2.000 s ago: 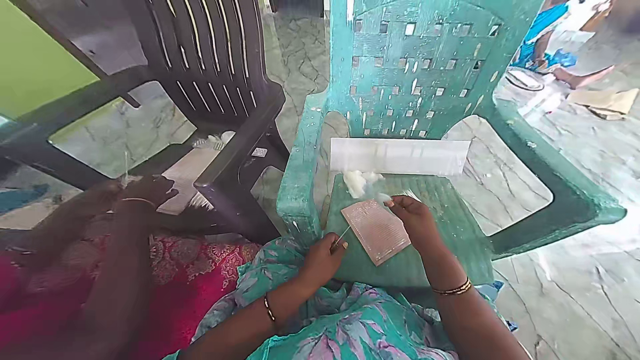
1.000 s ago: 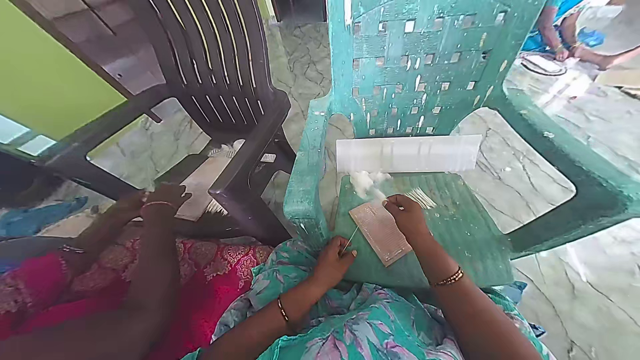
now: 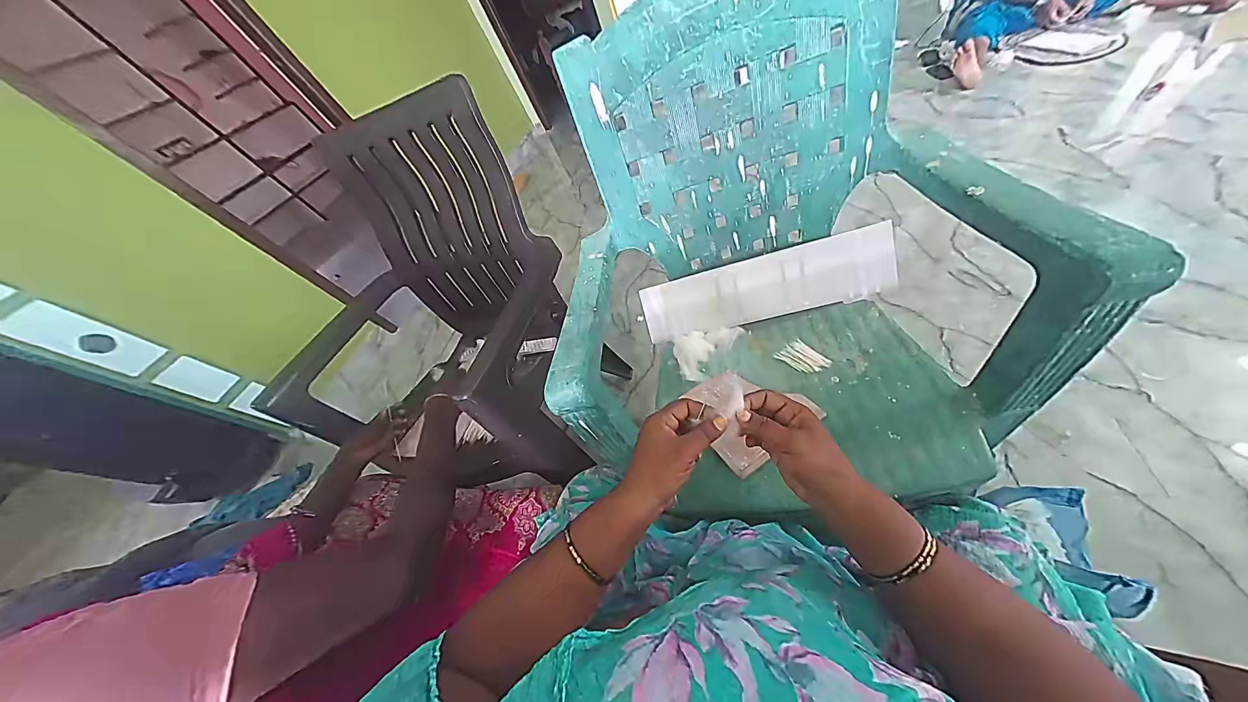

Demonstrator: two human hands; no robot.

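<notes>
My left hand (image 3: 680, 444) and my right hand (image 3: 785, 439) meet over a small flat board (image 3: 743, 456) on the seat of a green plastic chair (image 3: 877, 390). Between my fingertips is a small tuft of white cotton (image 3: 726, 402), pinched by my right hand. A thin stick shows at my left fingertips. Behind the board lie a loose wad of cotton (image 3: 694, 353) and a small bunch of thin pale sticks (image 3: 802, 357). A long white folded sheet (image 3: 770, 283) stands against the chair's backrest.
At my left, a co-worker's hands (image 3: 429, 429) are at a dark brown plastic chair (image 3: 439, 214) holding more thin sticks (image 3: 471, 430). The green chair's armrest (image 3: 1053, 224) rises at the right. Another person's foot (image 3: 968, 64) and a round tray (image 3: 1068, 44) are on the floor beyond.
My hands have come together over the board, with cotton now between them; one second ago they were apart at its two sides. The view has swung to the left.
</notes>
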